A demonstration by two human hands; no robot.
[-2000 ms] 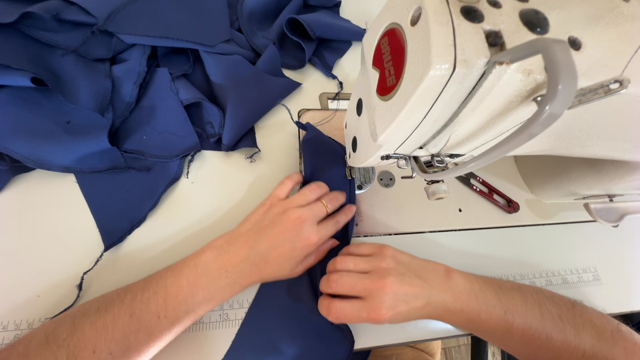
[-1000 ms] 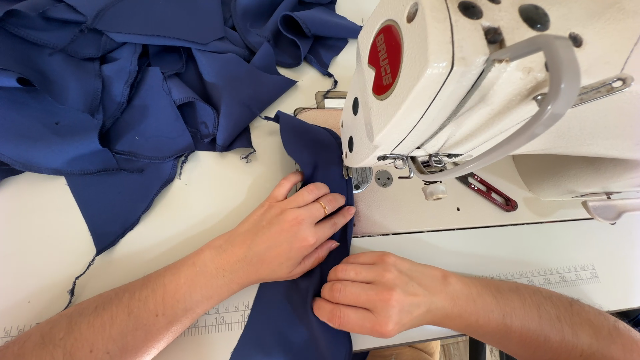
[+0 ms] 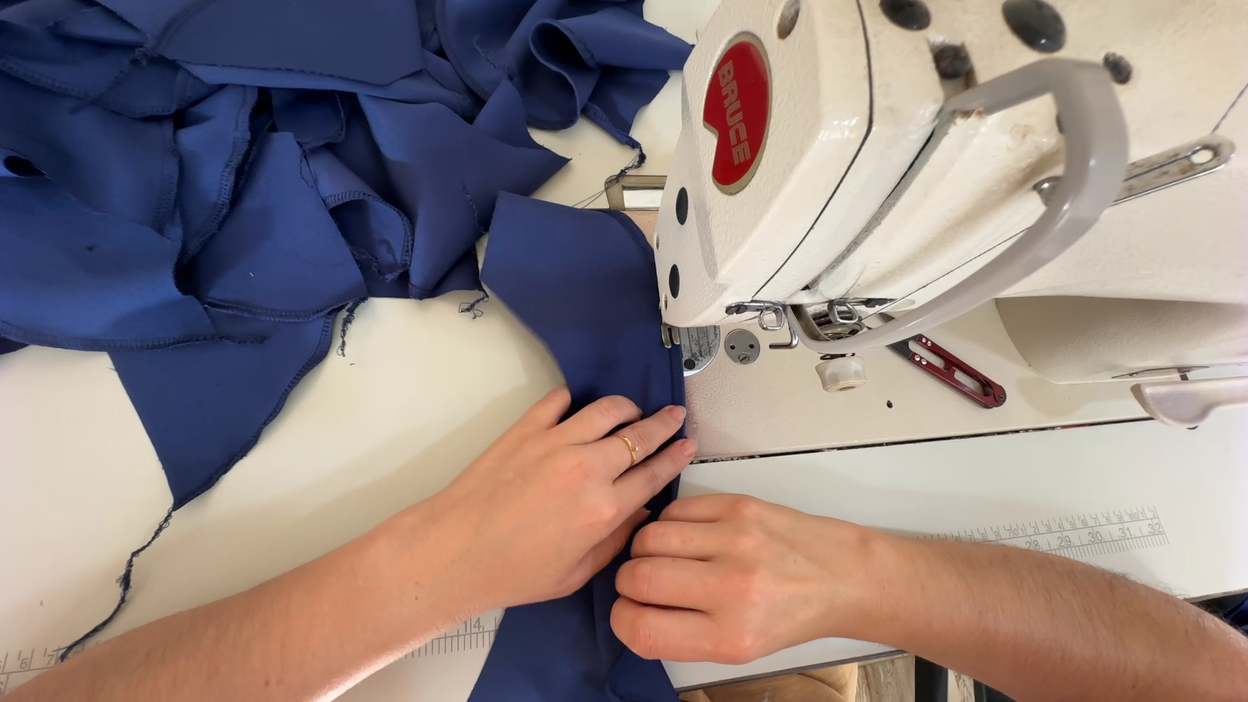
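Observation:
A strip of navy blue fabric (image 3: 595,302) runs along the left side of a white Bruce sewing machine (image 3: 809,166), its right edge at the presser foot (image 3: 671,335). My left hand (image 3: 585,487), with a ring on one finger, lies flat on the fabric below the foot, fingers slightly apart and pointing right. Just below and right of it, my right hand (image 3: 721,575) is curled and pinches the fabric's right edge; its fingertips are hidden. The needle cannot be made out.
A heap of blue fabric pieces (image 3: 253,195) with overlocked edges and loose threads covers the upper left. Red thread snips (image 3: 951,370) lie on the machine bed. A printed ruler scale (image 3: 1063,534) runs along the table, partly under my forearms. The table's front edge is at the bottom.
The fabric strip has moved up past the presser foot, and more of it lies beyond the foot. Its top end has spread to the left. Both hands remain on the fabric.

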